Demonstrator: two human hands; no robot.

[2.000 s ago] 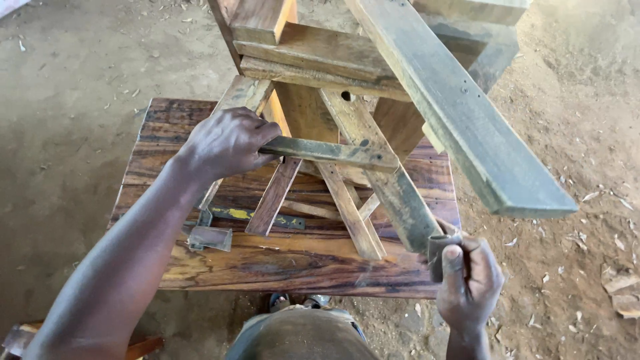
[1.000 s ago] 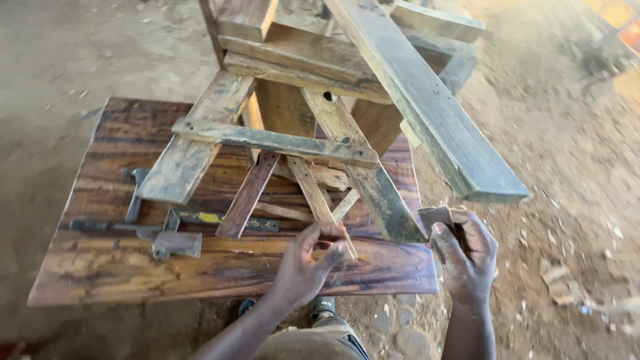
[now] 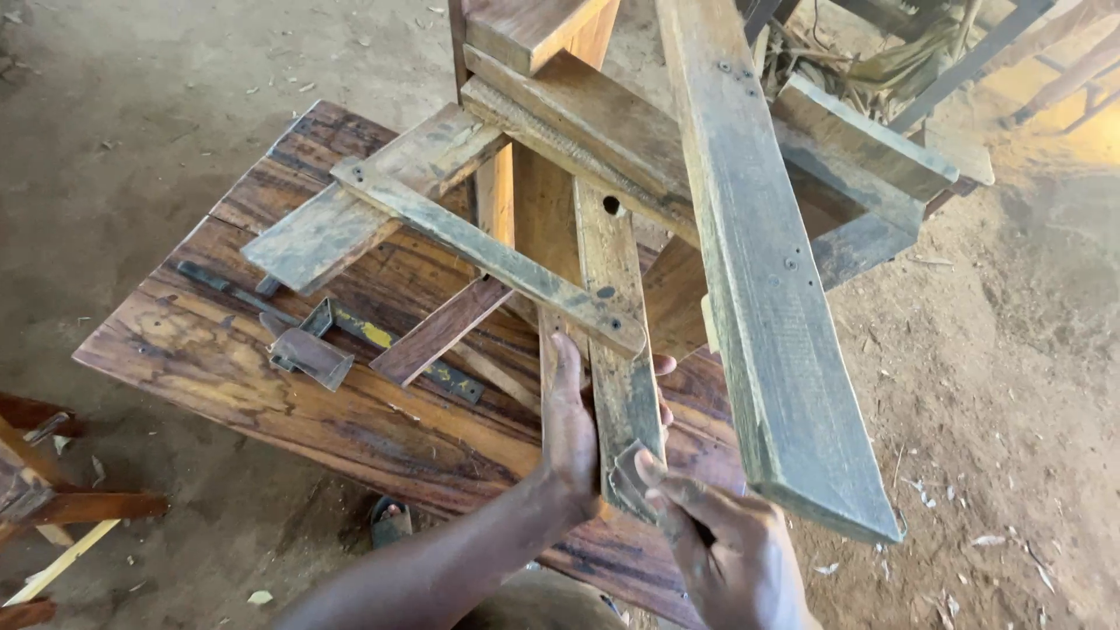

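A wooden frame of screwed boards stands on a dark-grained wooden tabletop (image 3: 289, 385). My left hand (image 3: 573, 429) reaches up behind a slanted wooden leg (image 3: 626, 385), its fingertips showing at the leg's right side. In my right hand (image 3: 726, 534) is a small folded piece of sandpaper (image 3: 632, 477), pinched between thumb and fingers against the lower end of that leg. A grey wooden crosspiece (image 3: 499, 254) joins this leg to another board (image 3: 367, 201). To the right a wide grey board (image 3: 779, 262) slants down past my right hand.
On the tabletop lie a metal square with yellow marks (image 3: 394, 346), a dark metal rod (image 3: 232, 289) and a small brown piece (image 3: 324, 354). Part of a wooden piece of furniture (image 3: 96, 507) stands at the lower left. Leaves and chips lie on the dirt ground (image 3: 945, 411).
My left hand was on the crosspiece's left part, then low by a thin slat, and is now behind the slanted leg. The sandpaper has moved onto the leg's lower end from beside it.
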